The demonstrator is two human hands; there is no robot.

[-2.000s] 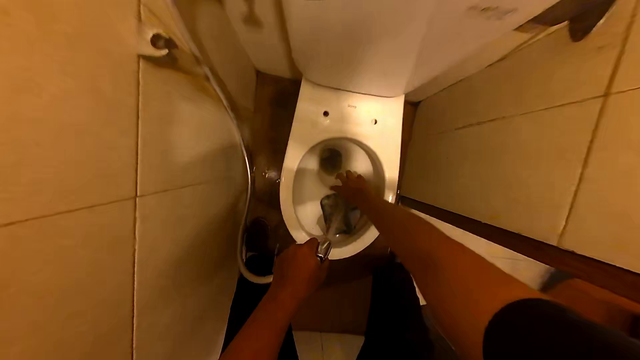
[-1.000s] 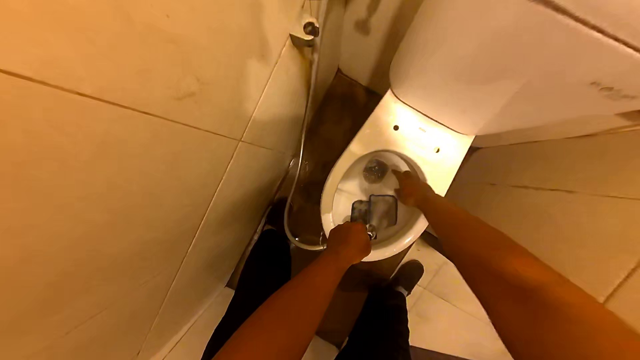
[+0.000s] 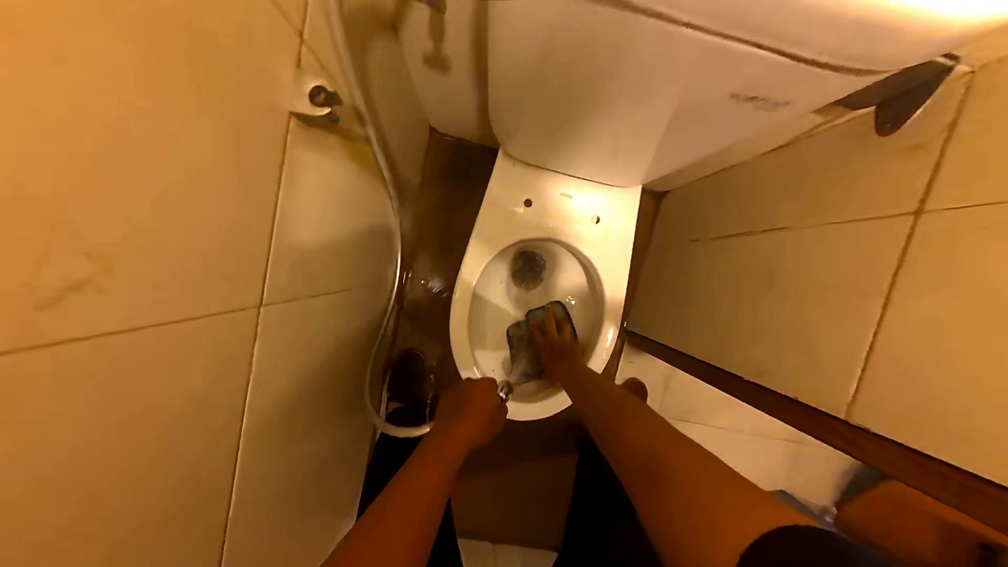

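Over the front rim of a white toilet bowl, my left hand grips a handheld bidet sprayer, whose metal head points into the bowl. Spray seems to reach the dark-edged, flat, rectangular items lying in the bowl; their exact kind is unclear. My right hand rests on the right one of them, fingers spread over its surface. Whether the fingers grip it cannot be told. Behind them is the dark drain opening with water.
A pale hose loops down on the left beside a wall valve. The toilet tank stands behind the bowl, with tiled walls on both sides. The floor at the left is dark and wet. Part of another person's limb shows at lower right.
My right hand has moved from the bowl's right inner side onto one of the flat items. The left hand still holds the sprayer at the front rim. The view has swung.
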